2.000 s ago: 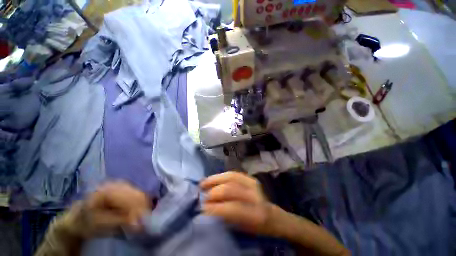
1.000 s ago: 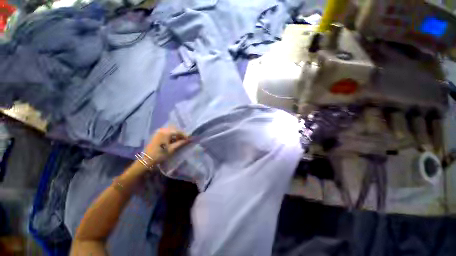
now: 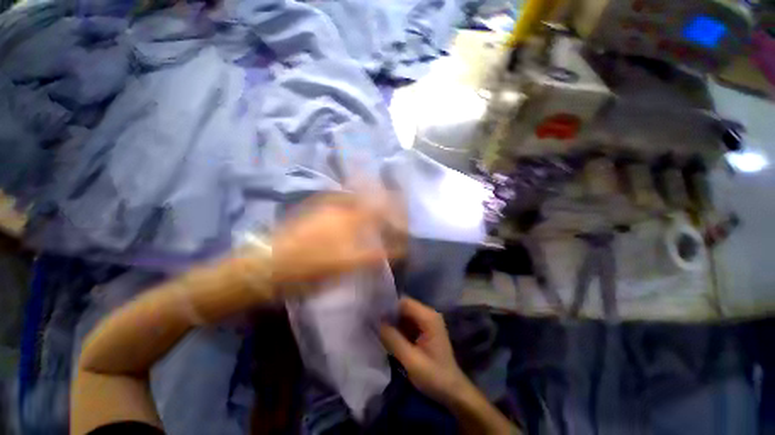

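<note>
A light blue-grey garment piece (image 3: pixel 340 340) hangs below the table's front edge, and more of the same cloth runs up to the left of the machine. My left hand (image 3: pixel 331 242) is blurred and grips the upper part of the piece. My right hand (image 3: pixel 422 347) is lower and to the right, its fingers and thumb pinching the piece's right edge. The overlock machine (image 3: pixel 557 106) stands to the right of both hands. Pale cloth lies on its bright bed (image 3: pixel 455 204), next to the needle area; whether it is under the foot is unclear.
Blue-grey stacked pieces (image 3: pixel 157 153) cover the left surface. A forked metal bracket (image 3: pixel 597 272) is below the machine's tension knobs, with a white tape roll (image 3: pixel 683 242) to its right. Dark blue-grey cloth (image 3: pixel 629 365) hangs below the table edge at right.
My left hand has moved right and slightly down on the cloth. My right hand has come back into view, holding the piece. The broad spread of cloth below the needle has been drawn in and bunched.
</note>
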